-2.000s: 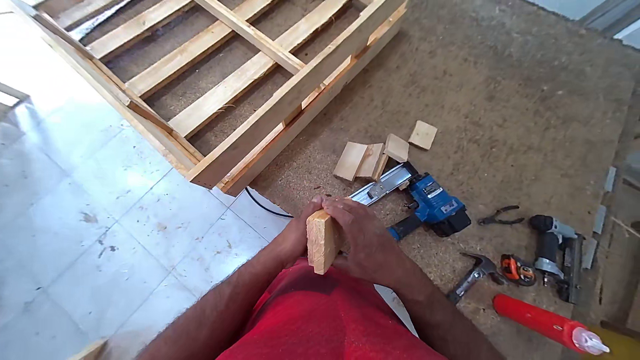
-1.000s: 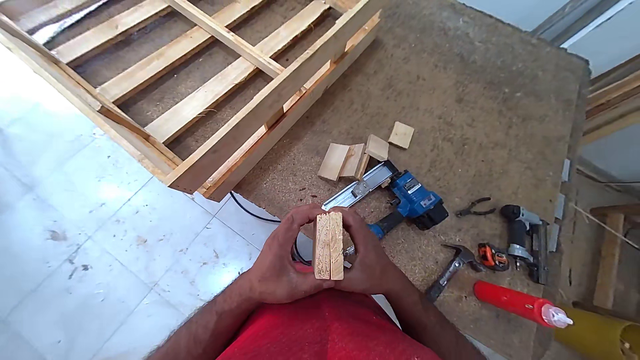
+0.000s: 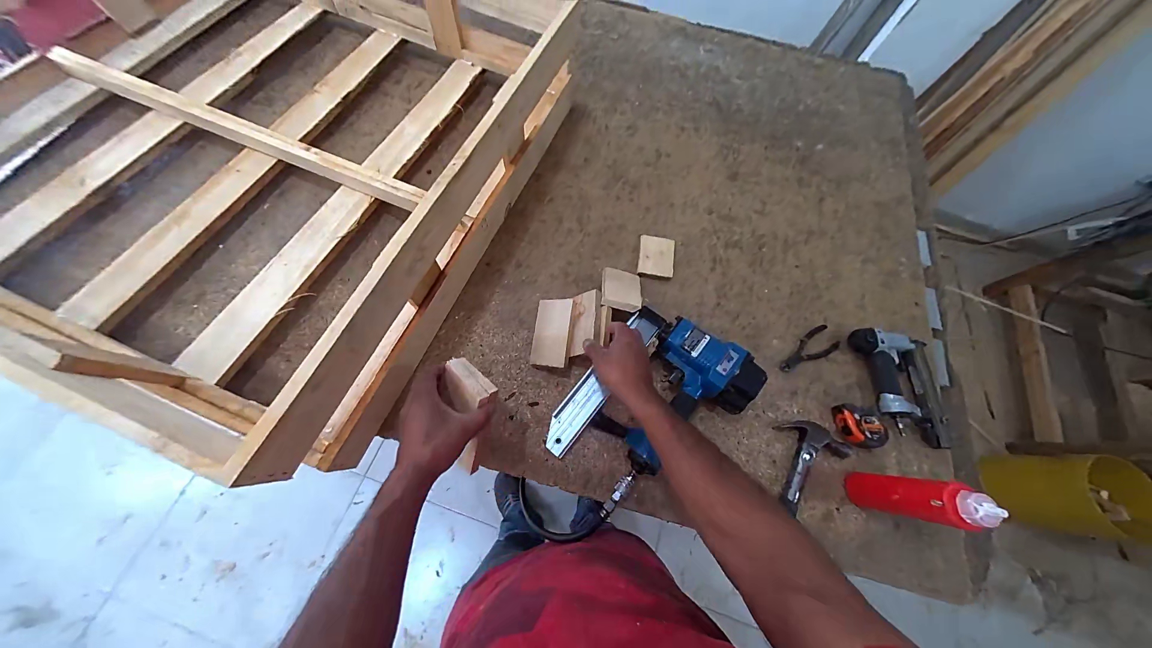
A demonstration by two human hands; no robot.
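My left hand (image 3: 438, 421) grips a pair of short wooden blocks (image 3: 470, 385) at the near edge of the worktable, beside the corner of a slatted wooden frame (image 3: 360, 315). My right hand (image 3: 623, 358) reaches over the silver magazine of a blue pneumatic nailer (image 3: 706, 360), its fingertips at the cluster of wood offcuts (image 3: 584, 319). Whether those fingers grip a piece I cannot tell. Another offcut (image 3: 552, 333) lies at the cluster's left, and a square one (image 3: 656, 256) lies apart, farther back. An air hose joins the nailer's near end.
To the right on the worktable (image 3: 747, 180) lie pliers (image 3: 809, 347), a claw hammer (image 3: 801, 459), an orange tape measure (image 3: 859, 426), a smaller grey nailer (image 3: 891, 378) and a red bottle (image 3: 922, 500). Beyond the edge is a yellow bucket (image 3: 1071, 490).
Both hands held the blocks together in front of my body. They have parted: the left has carried the blocks to the table edge, while the right has moved to the offcuts. The view has shifted.
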